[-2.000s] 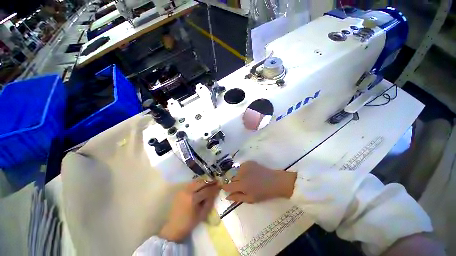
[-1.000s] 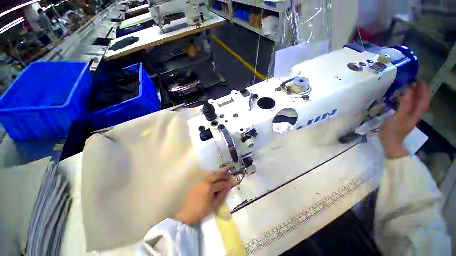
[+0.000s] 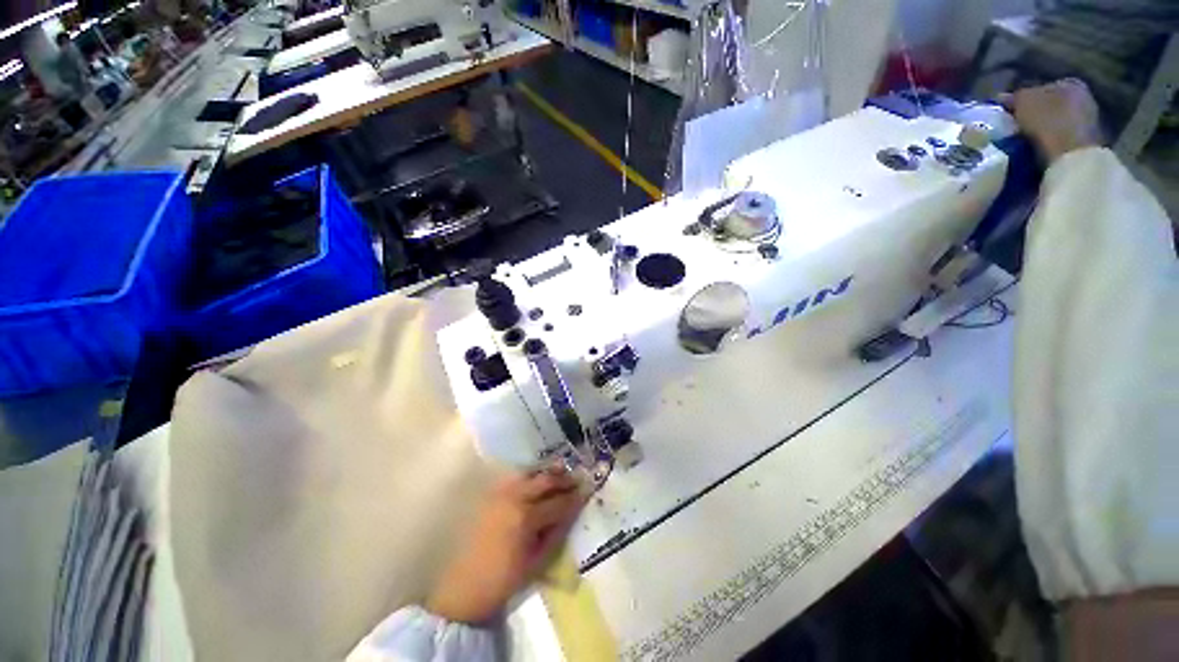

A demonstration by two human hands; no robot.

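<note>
A large beige panel (image 3: 310, 491) lies on the left of the table and reaches under the left end of the white sewing machine (image 3: 828, 220). My left hand (image 3: 502, 537) has its fingertips together at the needle and presser foot (image 3: 588, 466), at the panel's edge; whether they pinch the panel is hidden. My right hand (image 3: 1058, 114) is on top of the handwheel at the head's far right end, its fingers curled over it. Yellow guide tape (image 3: 582, 623) runs from beside the needle toward me.
Blue crates (image 3: 91, 246) stand at the left, one holding dark pieces. A stack of grey panel edges (image 3: 97, 582) is at the lower left. A black cord (image 3: 989, 313) lies on the right tabletop. A printed ruler scale (image 3: 776, 563) marks the front. Another machine table stands behind.
My right hand has left the needle area and moved up and right onto the handwheel. My left hand has stayed beside the needle. The view has shifted a little.
</note>
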